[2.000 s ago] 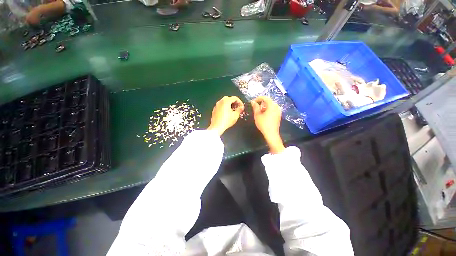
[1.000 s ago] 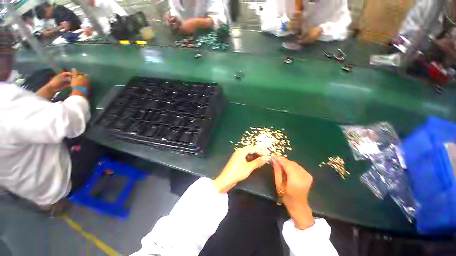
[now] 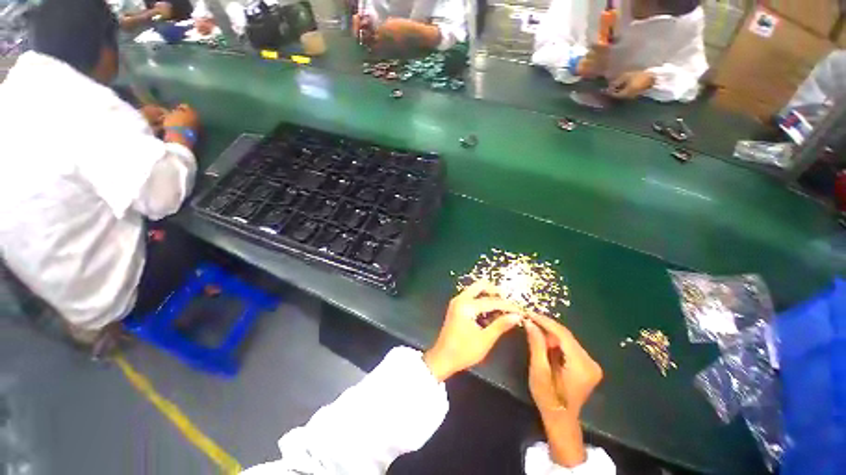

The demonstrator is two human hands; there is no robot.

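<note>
My left hand (image 3: 471, 331) is curled in front of the large pale pile, fingers closed on a small dark part (image 3: 492, 316), probably the black housing, mostly hidden by the fingers. My right hand (image 3: 561, 366) meets it at the fingertips. A slim gold-brown tool (image 3: 557, 371), which looks like the tweezers, lies along the right palm. The small pale parts (image 3: 529, 281) lie scattered on the green bench just beyond my hands. The small mixed parts (image 3: 656, 349) form a lesser pile to the right.
Stacked black blister trays (image 3: 320, 199) stand at left. Clear plastic bags (image 3: 733, 343) and a blue bin (image 3: 816, 371) are at right. A person in white (image 3: 79, 186) sits at far left near a blue stool (image 3: 199, 315). Other workers sit opposite, with small dark units (image 3: 566, 124) on the bench.
The view has swung left, bringing the neighbouring person and the stool into view. My hands have come from beside the plastic bags to the large pale pile. The tool now shows in my right hand.
</note>
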